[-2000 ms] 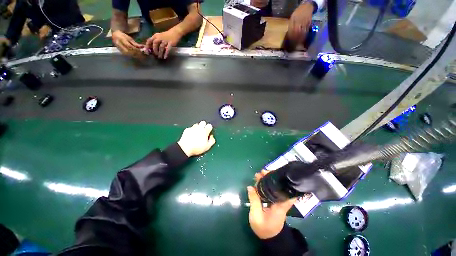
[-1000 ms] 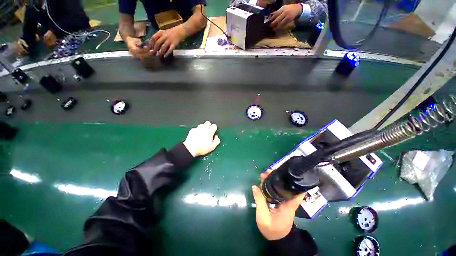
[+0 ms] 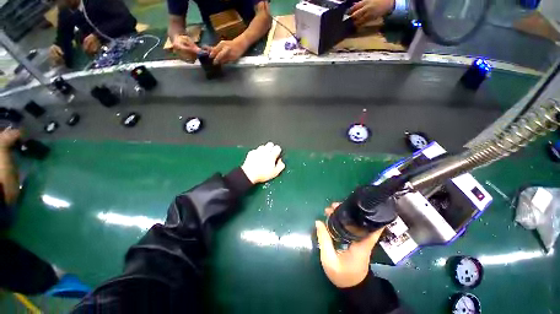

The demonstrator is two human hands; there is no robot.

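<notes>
My right hand (image 3: 347, 260) is wrapped around the black electric screwdriver (image 3: 362, 214), whose cable and metal coil run up to the right. The screwdriver is over the left side of the white-grey screw feeder (image 3: 433, 211) with blue edges. Its tip is hidden. My left hand (image 3: 264, 164) rests on the green bench (image 3: 202, 160) near the belt edge, fingers curled; whether anything is in it cannot be seen. Two round units (image 3: 468, 271) lie at the lower right, the lower one cut by the frame edge.
The grey conveyor (image 3: 264, 110) carries round units (image 3: 358, 132) and black housings (image 3: 144, 77). Two people work across the belt, beside a grey-white box (image 3: 316, 27); another arm shows at the left edge. A plastic bag (image 3: 535, 205) lies right of the feeder. Tiny screws dot the bench.
The round units and housings on the belt have moved right. The bench and feeder also sit further right in view. My right hand still holds the screwdriver, and my left hand keeps its curled pose.
</notes>
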